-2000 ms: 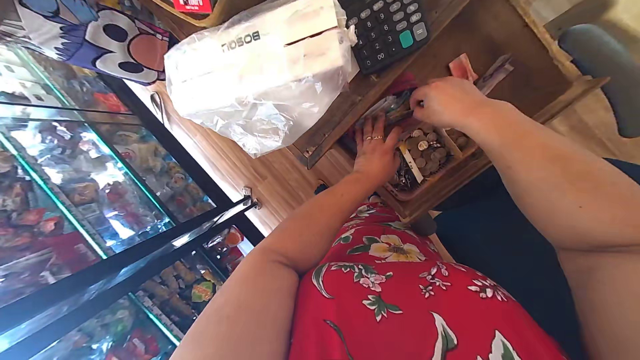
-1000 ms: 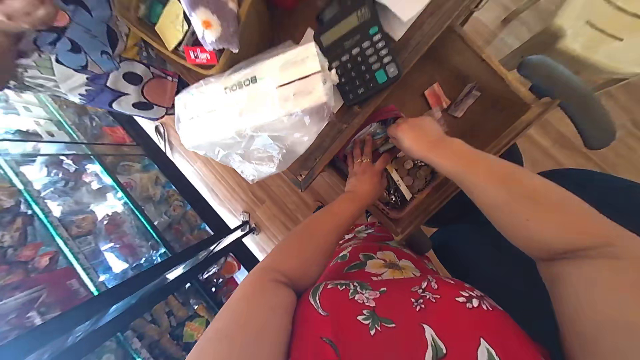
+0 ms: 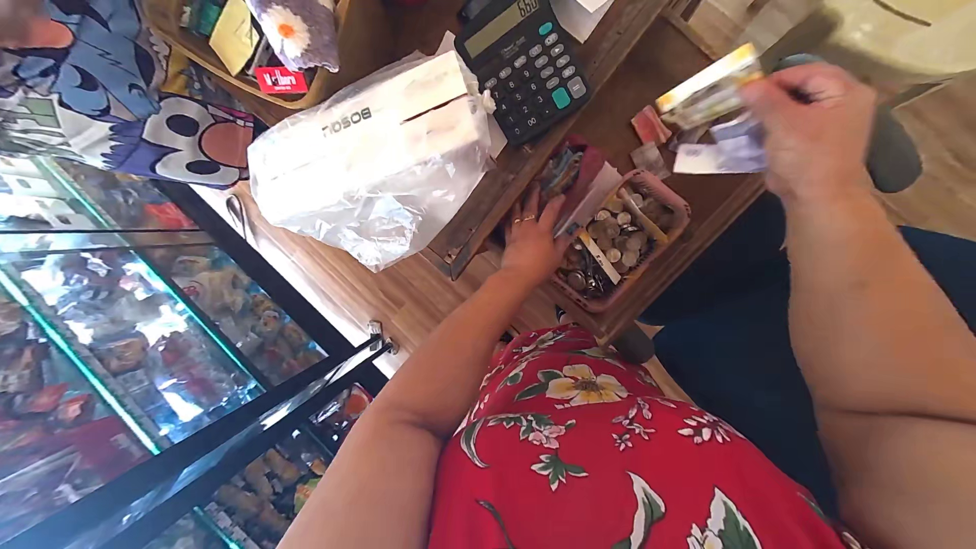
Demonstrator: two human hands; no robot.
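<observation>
Banknotes, one yellowish and others bluish-purple, are pinched in my right hand, raised over an open wooden drawer. My left hand rests in the drawer's near-left end, fingers spread against a dark red pouch with folded notes. It seems to grip nothing, though its fingertips are partly hidden. Beside it sits a pink plastic basket with coins and a divider. A reddish banknote and a small greyish one lie on the drawer floor.
On the wooden desk stand a plastic-wrapped white box and a black calculator. A basket holding a red cigarette pack is at upper left. A glass display case fills the left side. An armrest is behind my right hand.
My right hand has moved from the pouch beside my left hand out to the right, and now holds banknotes up in view. My left hand has stayed at the pouch.
</observation>
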